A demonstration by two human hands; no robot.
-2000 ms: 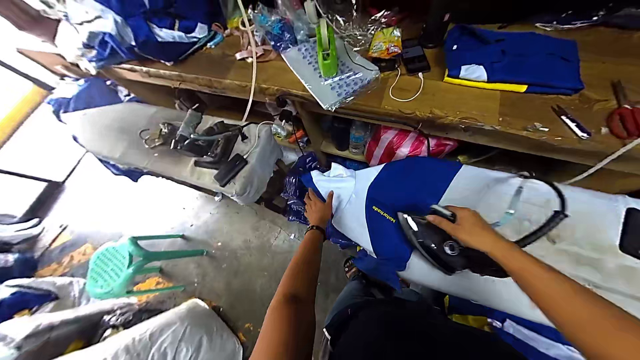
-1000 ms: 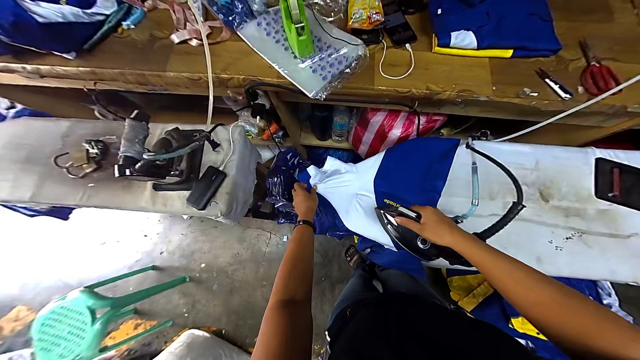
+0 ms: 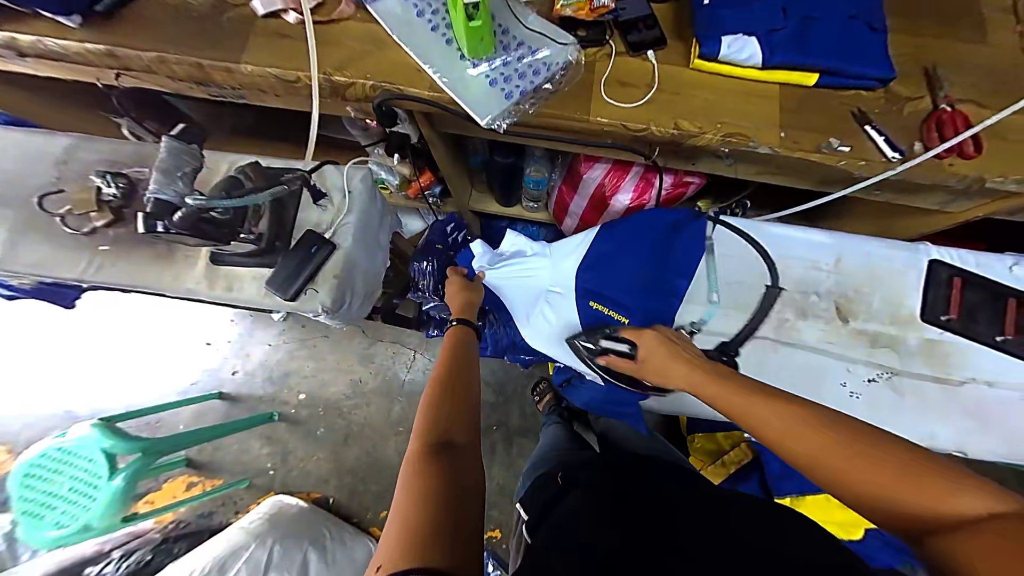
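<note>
A blue and white garment [image 3: 632, 264] with small yellow lettering lies across the near end of a padded white ironing board [image 3: 832, 320]. My left hand [image 3: 464, 294] grips the garment's edge at its left end, beyond the board, and the white cloth is drawn into folds there. My right hand [image 3: 660, 358] is closed around the handle of a black steam iron [image 3: 616, 364], which rests on the garment's lower part. A dark hose [image 3: 768, 296] curves from the iron's rear to the board's far edge. The iron hides the cloth under it.
Another padded board [image 3: 344, 248] on the left holds a second iron [image 3: 248, 208] and a black phone [image 3: 300, 264]. The wooden table [image 3: 704, 120] behind carries red-handled scissors [image 3: 950, 128], a cutter [image 3: 878, 134] and a folded blue garment [image 3: 792, 40]. A green plastic chair [image 3: 72, 480] stands lower left; a metal-like rest [image 3: 972, 308] lies right.
My left hand has moved to the garment's left end and pulled the white part out into folds. The iron has moved down toward the garment's near edge, still in my right hand.
</note>
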